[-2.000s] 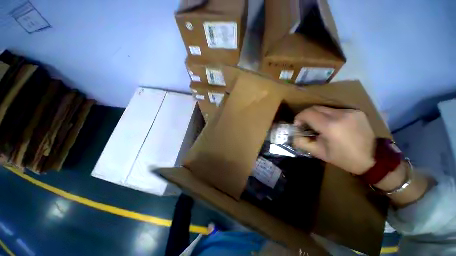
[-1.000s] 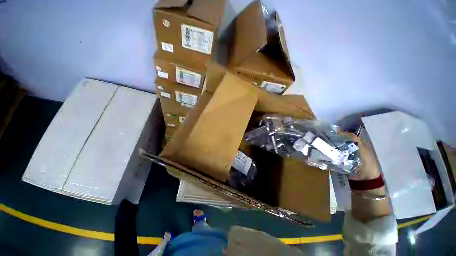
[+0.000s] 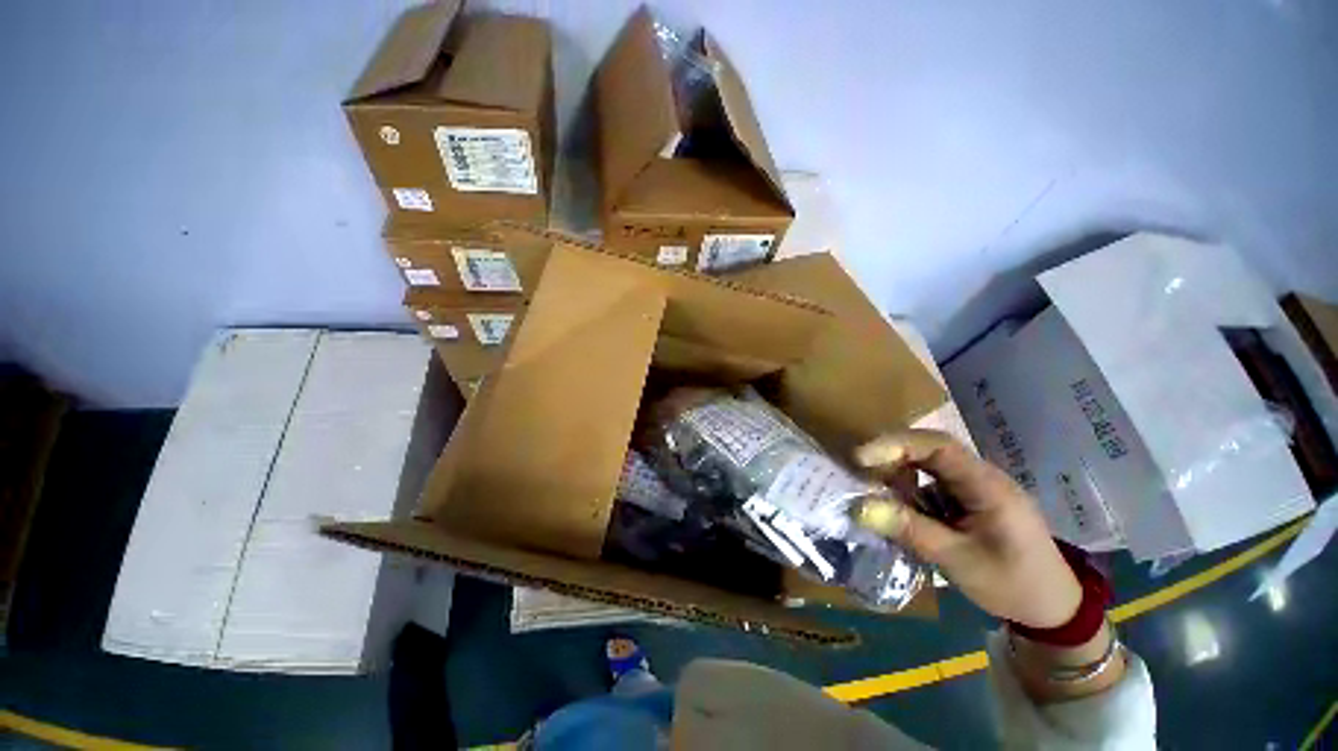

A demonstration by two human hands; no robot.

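Observation:
An open brown carton [image 3: 550, 426] with its flaps up lies in front of me. My right hand [image 3: 961, 528] is at its right side, thumb and fingers on the near end of a clear plastic bag [image 3: 792, 492] of grey and dark parts with white printed labels. The bag lies slanted over the carton's opening. Another labelled bag [image 3: 649, 484] lies deeper inside, partly hidden. A dark sleeve [image 3: 421, 690] shows at the lower left; my left hand is not in view.
Brown cartons [image 3: 473, 176] stand stacked behind, beside an open brown carton [image 3: 690, 184]. A closed white carton [image 3: 257, 499] is on the floor at left. An open white carton [image 3: 1093, 418] stands at right. A yellow line [image 3: 925, 675] crosses the green floor.
My right hand reached into the carton, lifted the bag out toward the right, then brought it back lower over the opening. The camera view has shifted.

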